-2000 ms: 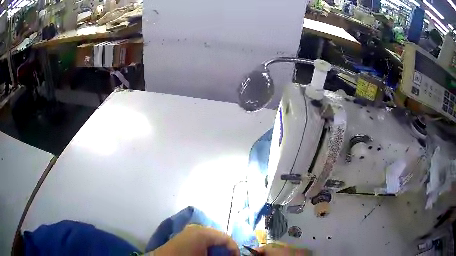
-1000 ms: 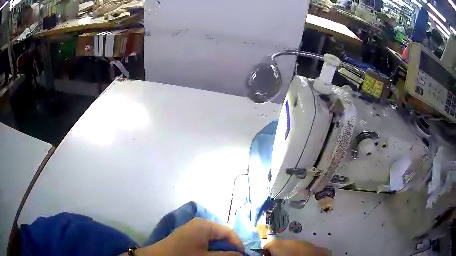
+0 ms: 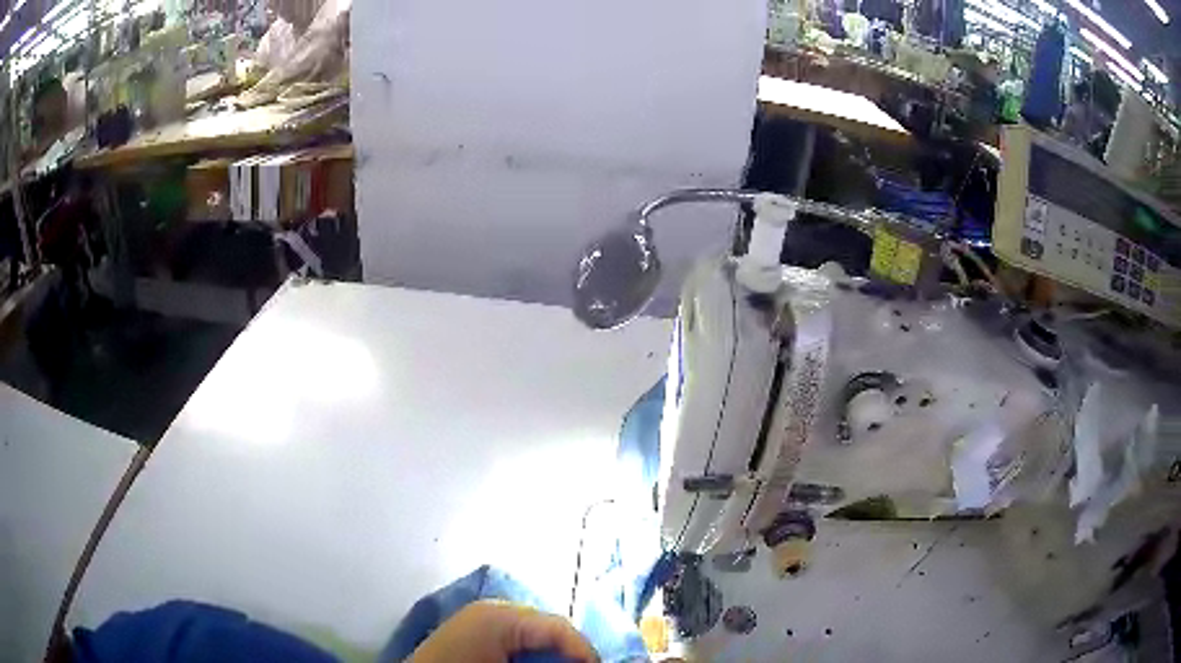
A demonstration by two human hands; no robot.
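Note:
A blue garment (image 3: 447, 601) lies at the bottom centre, running toward the brightly lit needle area. More blue cloth shows behind the left end of the off-white sewing machine head (image 3: 710, 415). My left hand (image 3: 503, 632) is at the bottom edge, partly cut off, fingers curled on the blue cloth left of the needle area. My right hand is out of the picture. The presser foot and needle are hard to make out in the glare. A small orange-toned patch beside them looks fixed to the machine.
The white table (image 3: 376, 427) extends left, with an upright white board (image 3: 557, 143) behind. A dark lamp (image 3: 617, 277) hangs on a bent metal arm above the head. A beige control panel (image 3: 1088, 240) is at top right. White scraps (image 3: 1101, 453) hang at the right. Another white table is at far left.
The view has tilted up, so the machine and hands sit lower in the picture. My right hand, earlier beside the needle with a small dark pointed tool, has left the view. My left hand stays on the cloth.

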